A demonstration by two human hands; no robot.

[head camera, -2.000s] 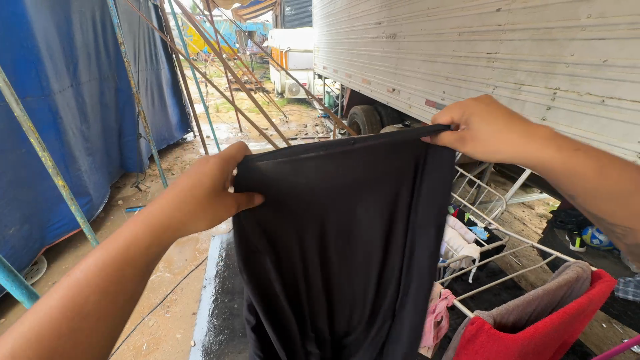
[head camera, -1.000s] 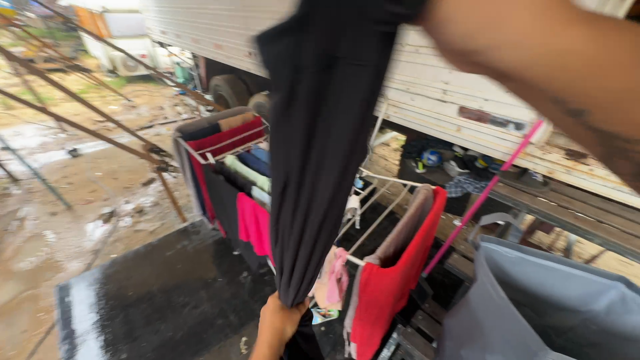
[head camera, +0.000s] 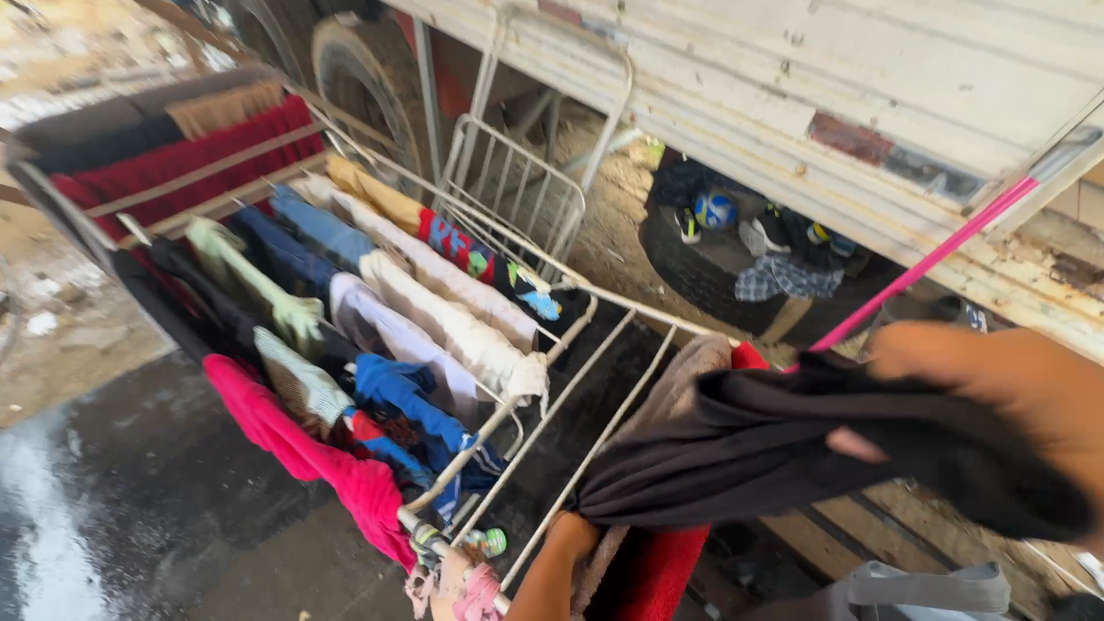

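A black cloth garment point(head camera: 733, 448) is bunched and stretched between my two hands over the near end of a white metal drying rack point(head camera: 642, 379). My left hand point(head camera: 573, 539), at the lower middle, grips its gathered left end. At the right, my right hand point(head camera: 914, 371) is blurred and partly covered by the black fabric, which it holds. Beneath the garment, a grey-brown towel point(head camera: 681, 379) and a red towel point(head camera: 668, 569) hang over the rack's end bars. Many clothes hang on the other bars, among them a bright pink cloth point(head camera: 310, 457) and a pale green one point(head camera: 259, 285).
A white trailer side point(head camera: 776, 78) with rusty marks runs along the upper right, a wheel point(head camera: 366, 86) behind the rack. A pink pole point(head camera: 923, 263) leans at the right. Shoes and a blue ball point(head camera: 715, 210) lie under the trailer. A grey fabric container point(head camera: 927, 591) stands at the lower right.
The black garment was spread wide between both hands, then hung in a long upright fold; now it is bunched sideways above the rack. My right hand has come down. The view has turned toward the rack.
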